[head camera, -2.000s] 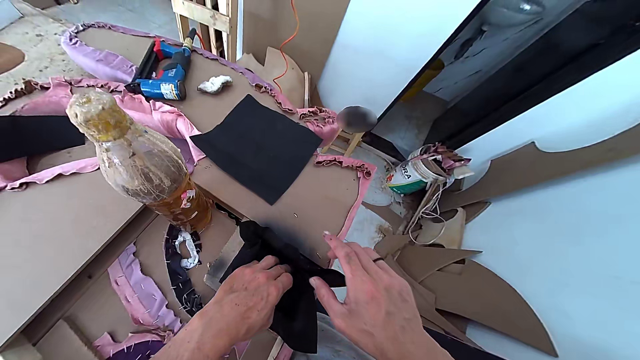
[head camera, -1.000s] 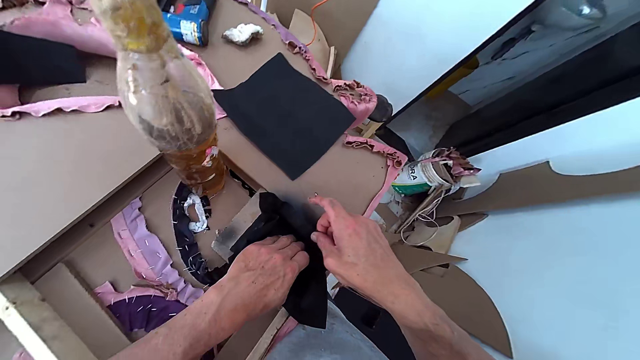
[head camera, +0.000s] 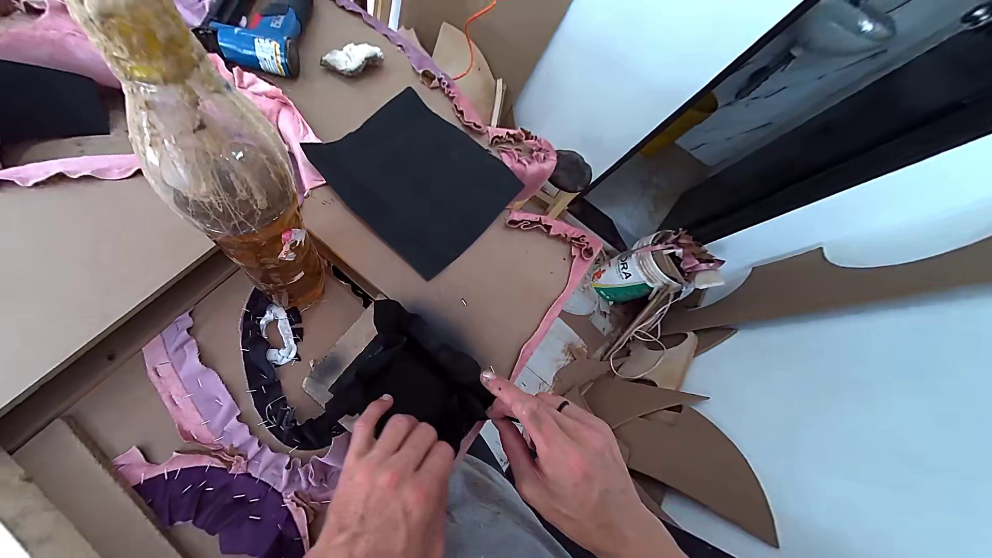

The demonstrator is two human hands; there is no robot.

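Note:
A bunched piece of black fabric [head camera: 422,380] lies over the edge of the brown board, partly over a small wooden block [head camera: 341,356]. My left hand [head camera: 399,473] rests with bent fingers on its near left part. At its right edge my right hand [head camera: 550,442], with a dark ring, pinches the cloth between thumb and forefinger. Beyond it a flat black fabric square [head camera: 418,182] lies on the board. A plastic bottle [head camera: 225,170] coated in dried residue, with amber liquid low inside, stands to the left. Pink ruffled fabric [head camera: 570,248] edges the board.
A blue power tool [head camera: 252,46] and a white wad [head camera: 353,59] lie at the back. Stapled lilac fabric [head camera: 201,387], purple fabric [head camera: 225,504] and black fabric [head camera: 263,387] line the lower left. A scrap-filled bucket [head camera: 635,271] and brown board offcuts [head camera: 690,457] are at the right.
The black fabric has been spread wider over the board's edge. My right hand has moved from the fabric's top to its right edge. The view has shifted closer to the work.

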